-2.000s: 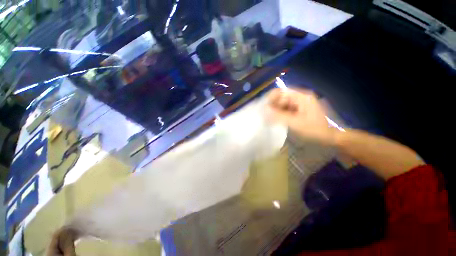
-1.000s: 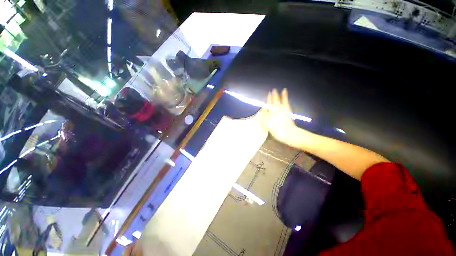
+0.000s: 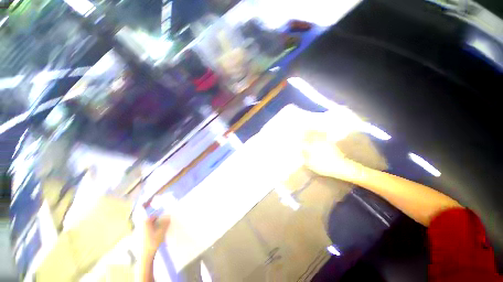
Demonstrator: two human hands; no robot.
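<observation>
A long white backing piece (image 3: 237, 187) lies along the hinge side of the clear sewing template, over a khaki panel (image 3: 298, 220) with dark outlines. My right hand (image 3: 322, 156) is at the far end of the white piece, blurred and overexposed; whether it grips or presses flat cannot be told. My left hand (image 3: 156, 231) is at the near end, by the white piece's left edge, also blurred; its grip is unclear. The orange-brown hinge edge (image 3: 218, 142) runs beside the white piece.
The raised reflective top cover (image 3: 138, 110) stands on the left. A red-and-black bottle (image 3: 205, 81) shows blurred behind it. Khaki pieces (image 3: 91, 228) lie at lower left. The black table (image 3: 430, 104) extends right, with a whitish machine rail (image 3: 479, 25) at the far right corner.
The white piece has gone from being held stretched and blurred to lying along the hinge edge. My left hand has come into fuller view at its near end. The camera view has swung.
</observation>
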